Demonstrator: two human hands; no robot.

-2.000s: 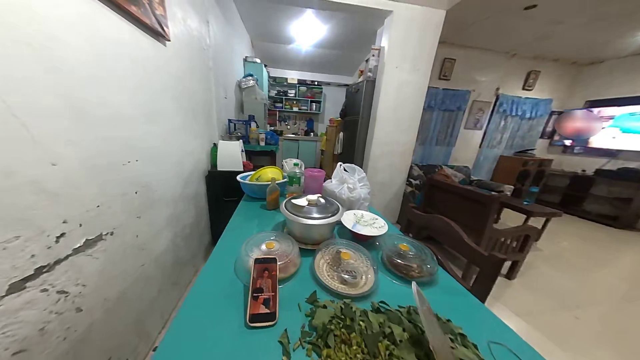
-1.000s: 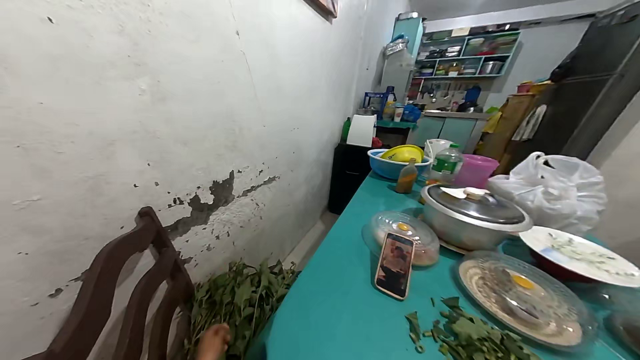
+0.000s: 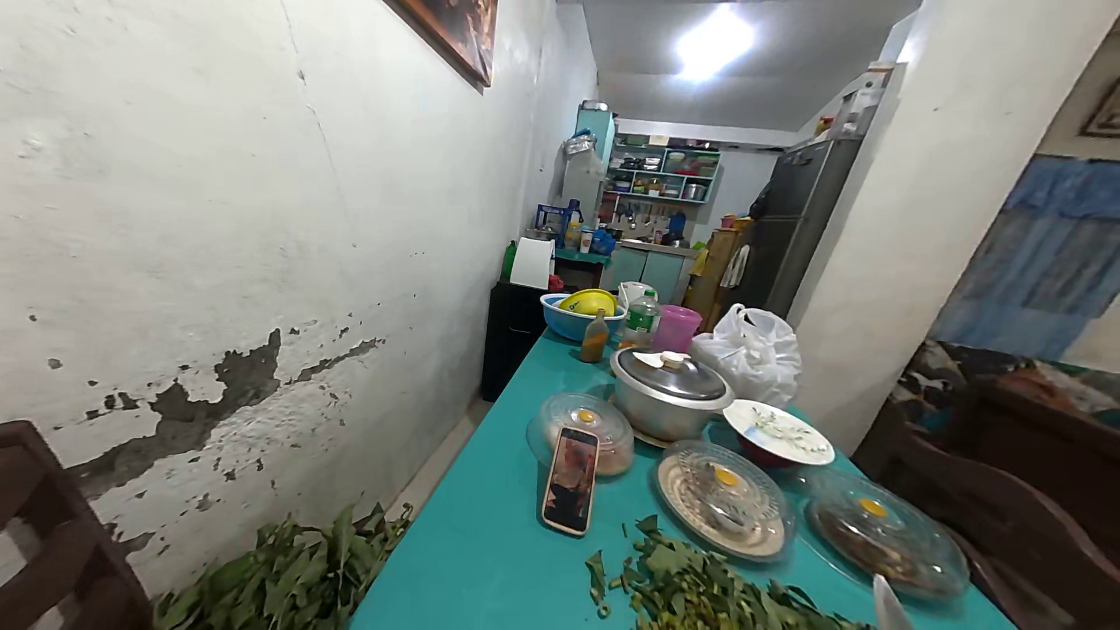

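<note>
Neither my left hand nor my right hand shows at this moment. Chopped green leaves and stems (image 3: 700, 582) lie on the teal tabletop (image 3: 464, 525) at the near edge of the view. A knife blade (image 3: 888, 604) rises at the lower right, its handle out of view. A lit smartphone (image 3: 571, 481) leans upright against a clear domed cover (image 3: 588, 418). On the left, beside the table, is a heap of uncut leafy greens (image 3: 284, 569).
Two more covered plates (image 3: 724, 499) (image 3: 884, 534), a lidded metal pot (image 3: 672, 394), a plate on a bowl (image 3: 779, 431), and a white plastic bag (image 3: 752, 354) stand farther along. A wooden chair (image 3: 52, 534) is at left, near the wall.
A hand that was at the leafy greens on the left one second ago is out of view. The view has swung left, then partly back.
</note>
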